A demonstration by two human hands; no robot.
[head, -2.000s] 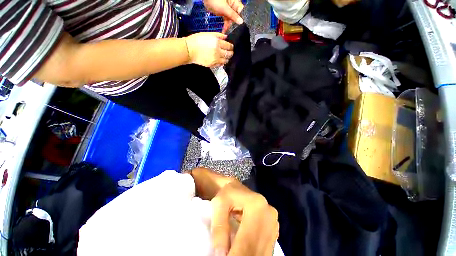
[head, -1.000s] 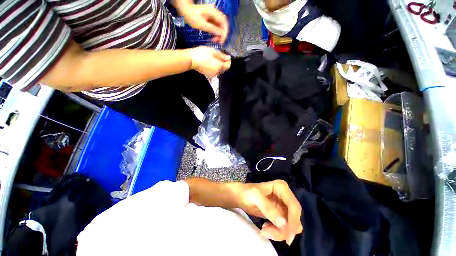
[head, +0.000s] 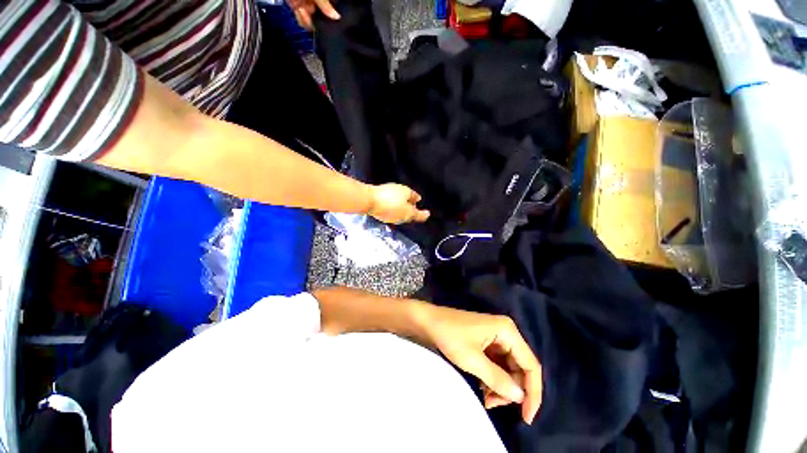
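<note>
My left hand [head: 485,356] reaches from a white sleeve at the bottom centre. Its fingers are loosely curled and apart, with nothing seen in them. It is over dark navy cloth [head: 575,327] heaped in front of me. My right hand is out of view. Beyond lies a black garment [head: 469,115] with small white lettering. A thin white loop [head: 463,245] lies on the black cloth.
A person in a striped top stands at the left, one hand [head: 395,203] by the black cloth. Blue bins [head: 270,261], clear plastic [head: 367,243], a carton [head: 624,190] and a clear container [head: 708,195] surround the heap. A white table edge [head: 779,265] runs down the right.
The other person's near hand has moved down over the cloth, and their far hand is now at the top edge. My left hand has moved right from its earliest position; its fingers remain curled.
</note>
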